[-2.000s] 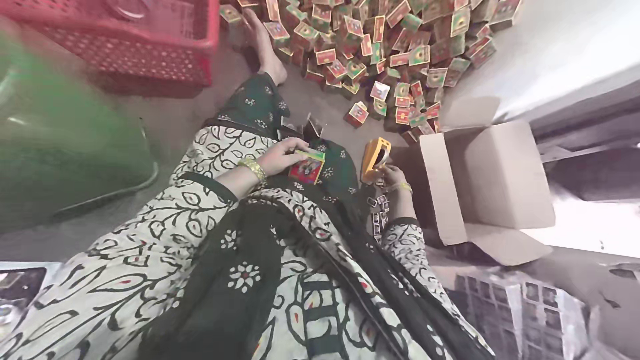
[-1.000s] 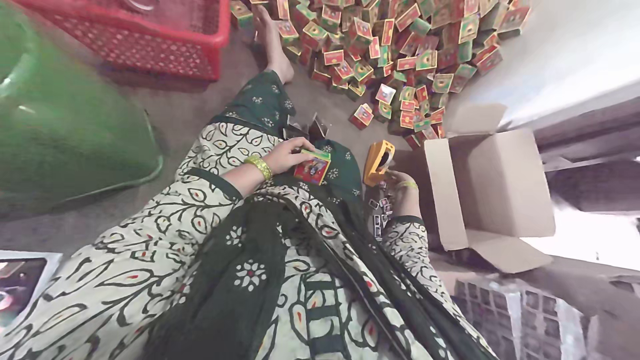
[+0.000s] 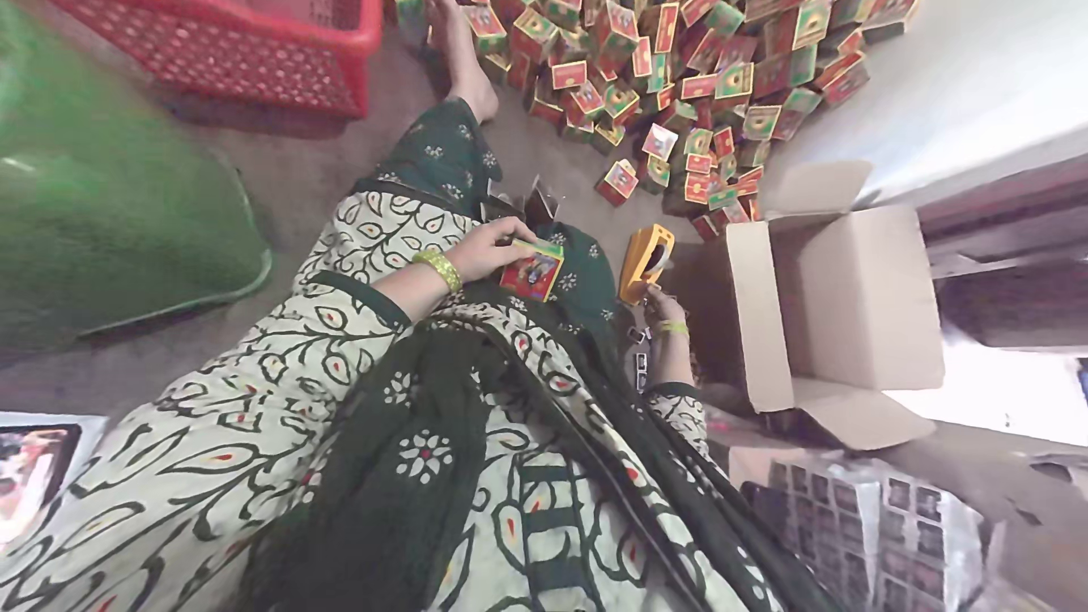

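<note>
A small red box with a green and yellow top is held in my left hand above my lap. My right hand is at the lower end of a yellow tool with a dark oval opening, low by the floor on the right; its fingers are partly hidden, and their hold on the tool is not clear. Small dark pieces lie beside my right wrist. An open dark packet or box stands just beyond my left hand.
Many small red and green boxes are heaped ahead. An open cardboard box stands at the right, above plastic-wrapped gridded trays. A red plastic basket and a green container are at the left.
</note>
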